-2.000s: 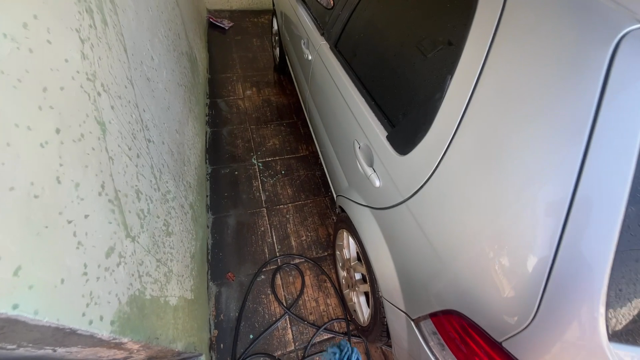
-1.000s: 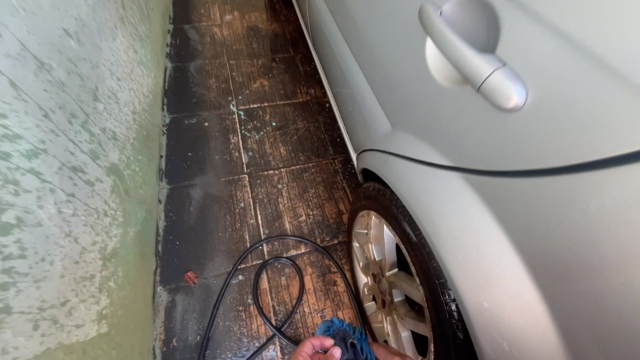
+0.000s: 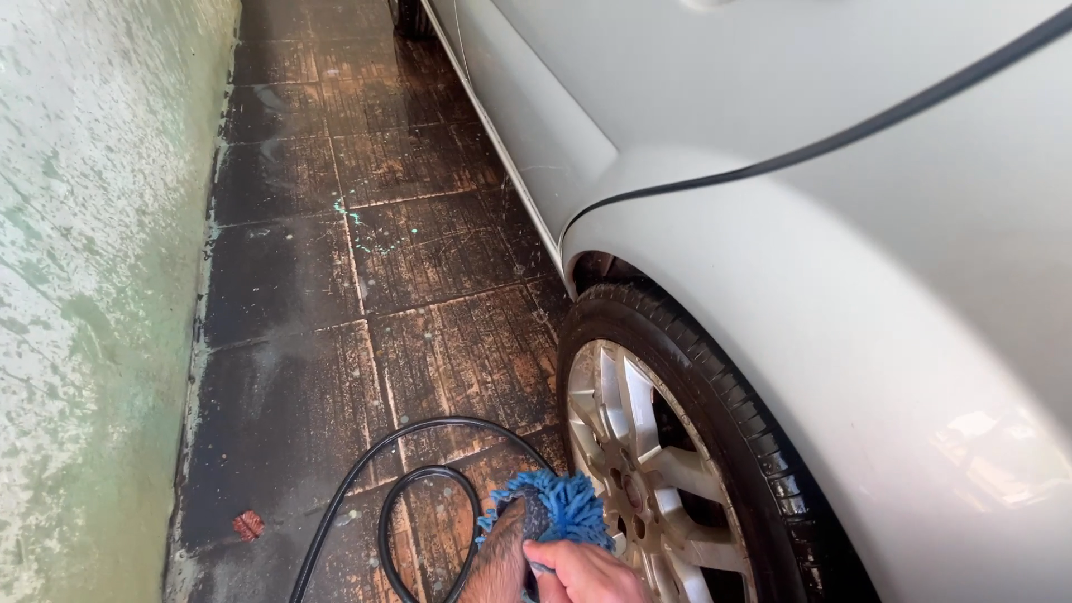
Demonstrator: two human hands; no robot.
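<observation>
A blue chenille wash mitt (image 3: 569, 505) with a dark grey back covers my left hand (image 3: 508, 532); only the wrist and forearm show, and the fingers are hidden inside. At the lower edge my right hand (image 3: 586, 574) pinches the mitt's cuff, its thumb on the near side. Both hands are just left of the silver alloy wheel (image 3: 632, 486) of a silver car (image 3: 754, 251). The mitt overlaps the rim's left part in the view; whether it touches the rim I cannot tell. The tire (image 3: 712, 368) looks dark and wet in places.
A black hose (image 3: 360, 465) lies looped on the dark, worn floor tiles (image 3: 452, 343) beside the wheel. A dry reddish leaf (image 3: 248, 525) is at lower left. The stained green and white wall (image 3: 100, 276) runs along the left, with a narrow passage between it and the car.
The view has moved in close to the wheel. One second ago both hands were at the mitt with fingertips showing; now the left hand is inside it and the right grips its cuff.
</observation>
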